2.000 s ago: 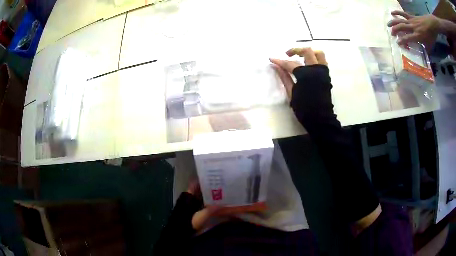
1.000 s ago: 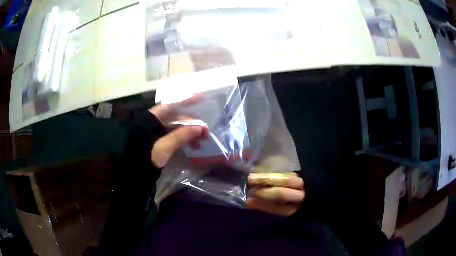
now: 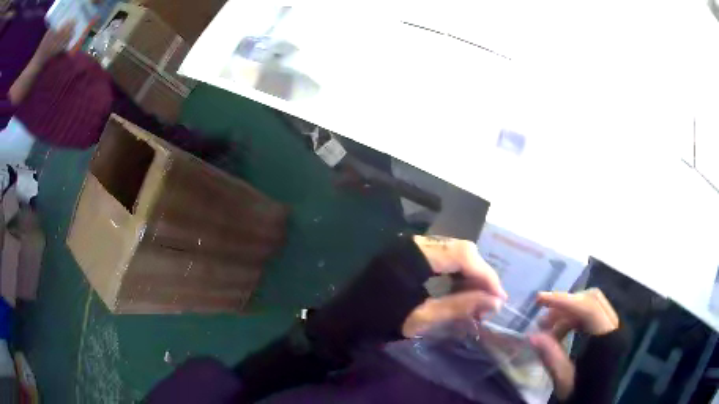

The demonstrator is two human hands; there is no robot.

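Note:
A white product carton (image 3: 524, 264) with a grey upright device picture stands between my lap and the table edge, under clear glossy film. My left hand (image 3: 461, 288) pinches the clear film bag (image 3: 504, 316) near its end closest to me. My right hand (image 3: 579, 316) is just to the right, fingers bent on the film at the other side. The film hangs loose and crinkled over my lap below both hands. The fingertips are blurred.
The pale covered table (image 3: 441, 87) fills the upper right. An open brown cardboard box (image 3: 197, 237) stands on the green floor at left. Another person's hand (image 3: 54, 41) and dark red sleeve show at upper left, near more cartons.
My view has swung left, bringing the floor box and another person into sight. My hands have come closer together at the film's near end; the carton still lies under the film.

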